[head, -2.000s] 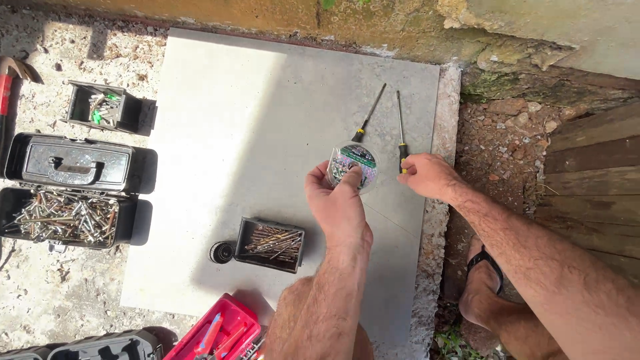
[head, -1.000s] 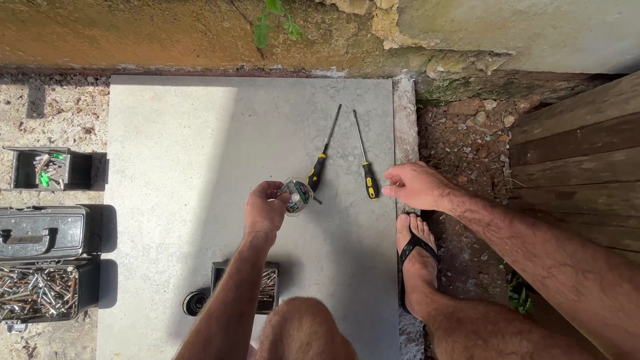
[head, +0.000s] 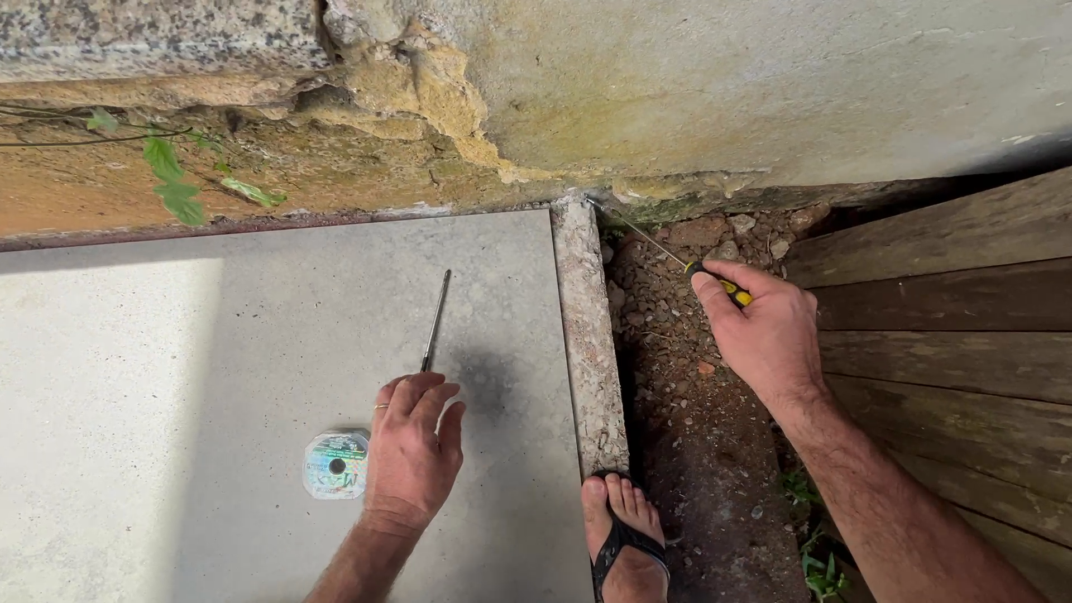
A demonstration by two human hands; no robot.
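My right hand [head: 758, 327] grips the black and yellow handle of a screwdriver [head: 645, 235]; its shaft points up and left, the tip at the foot of the wall beside the slab's edge strip. A second screwdriver [head: 435, 322] lies on the grey slab [head: 293, 335], its handle hidden by my left hand [head: 416, 440], which rests over it with bent fingers; whether it grips the handle cannot be seen. Just left of that hand, a clear round spool [head: 335, 466] with a printed label lies flat on the slab.
A stained, crumbling wall [head: 712, 92] runs along the back, with a green creeper [head: 172, 180] at left. Right of the rough concrete edge strip [head: 590, 335] lie rubble and soil [head: 670, 360], then wooden planks [head: 938, 289]. A sandalled foot [head: 624, 536] stands at the strip's near end.
My right hand has taken hold of one screwdriver, which lay on the slab, and moved it to the wall's foot. The spool has left my left hand and lies on the slab. The view has shifted.
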